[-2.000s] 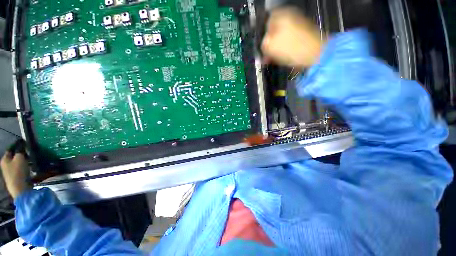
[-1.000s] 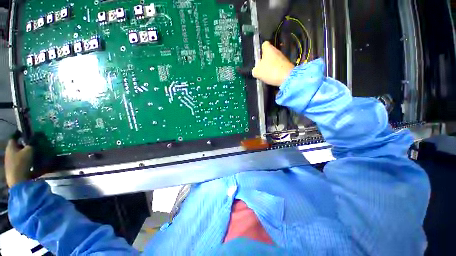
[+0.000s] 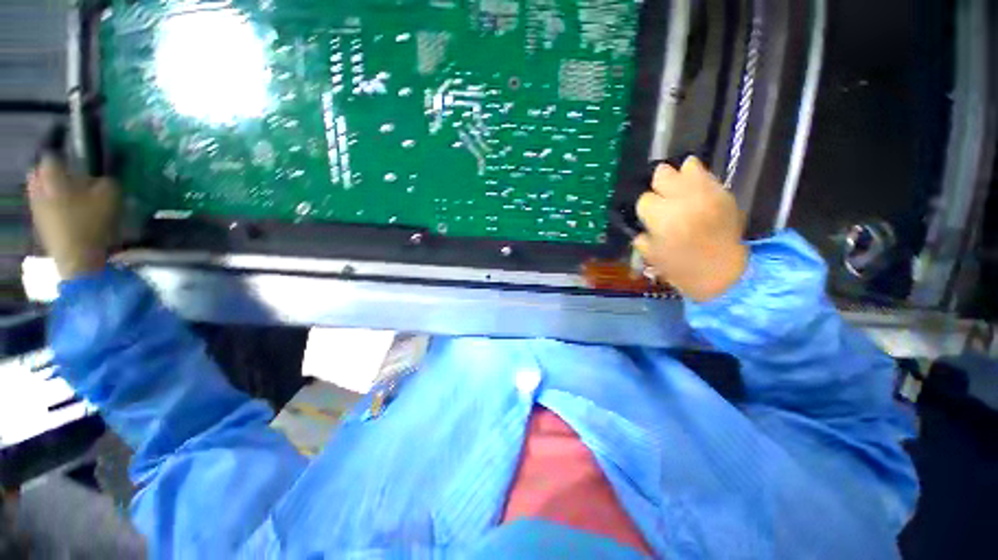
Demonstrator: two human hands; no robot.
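Observation:
A large green circuit board [image 3: 383, 120] lies solder side up in a black carrier fixture [image 3: 361, 238], cut off by the top edge. My left hand [image 3: 74, 213] is at the fixture's left side near its front corner, blurred, with its fingertips hard to make out. My right hand [image 3: 692, 228] is curled around the fixture's right edge near the front corner, fingertips partly hidden. An orange-brown block [image 3: 613, 275] sits at the front right corner, beside my right hand.
A long silver conveyor rail [image 3: 438, 308] runs along the near edge. More metal rails [image 3: 808, 109] stand to the right over a dark area. A round metal part [image 3: 865, 249] is at the far right. A white sheet or box [image 3: 345, 358] shows below the rail.
My right hand has moved down the fixture's right edge to the front corner. The board and rails sit higher and further right in the view. Both hands stay at the fixture.

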